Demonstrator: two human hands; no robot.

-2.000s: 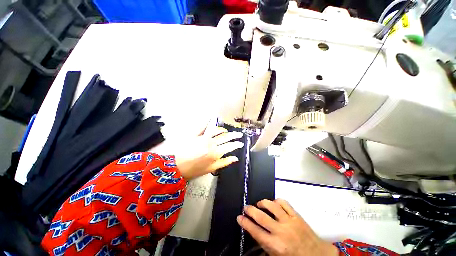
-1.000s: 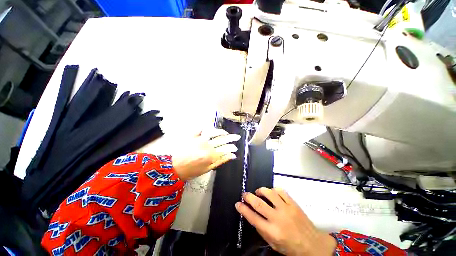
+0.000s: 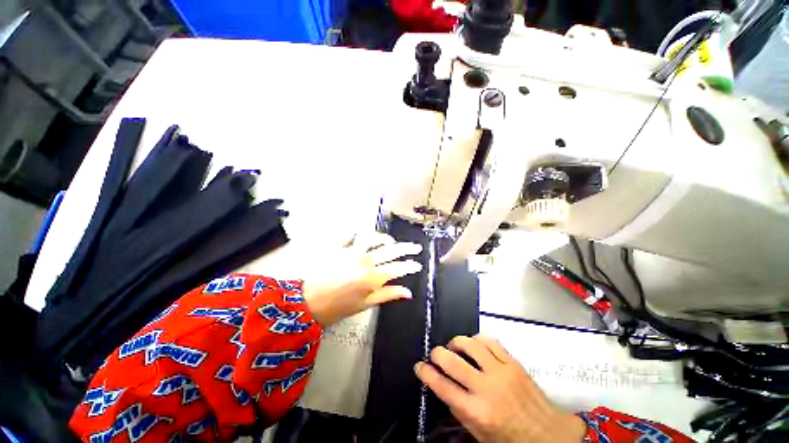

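A black fabric panel (image 3: 398, 346) runs from the front edge of the table up under the presser foot (image 3: 439, 228). A silvery zipper (image 3: 429, 303) runs down its middle. My left hand (image 3: 368, 272) lies flat with fingers spread on the panel's left side, just below the presser foot. My right hand (image 3: 484, 385) rests on the panel's right side, fingertips beside the zipper and nearer to me. Neither hand visibly grips the cloth. The panel's near end is cut off by the picture's edge.
The white sewing machine (image 3: 640, 173) fills the right side. A fanned pile of black strips (image 3: 156, 234) lies on the left. A red and black tool (image 3: 575, 285) and black cords lie under the machine arm. A shiny black heap (image 3: 735, 376) is at the right edge. A blue crate (image 3: 251, 19) stands behind.
The camera view has shifted slightly. My hands stay in about the same places on the panel; the left thumb lies a little lower and more apart from the fingers.
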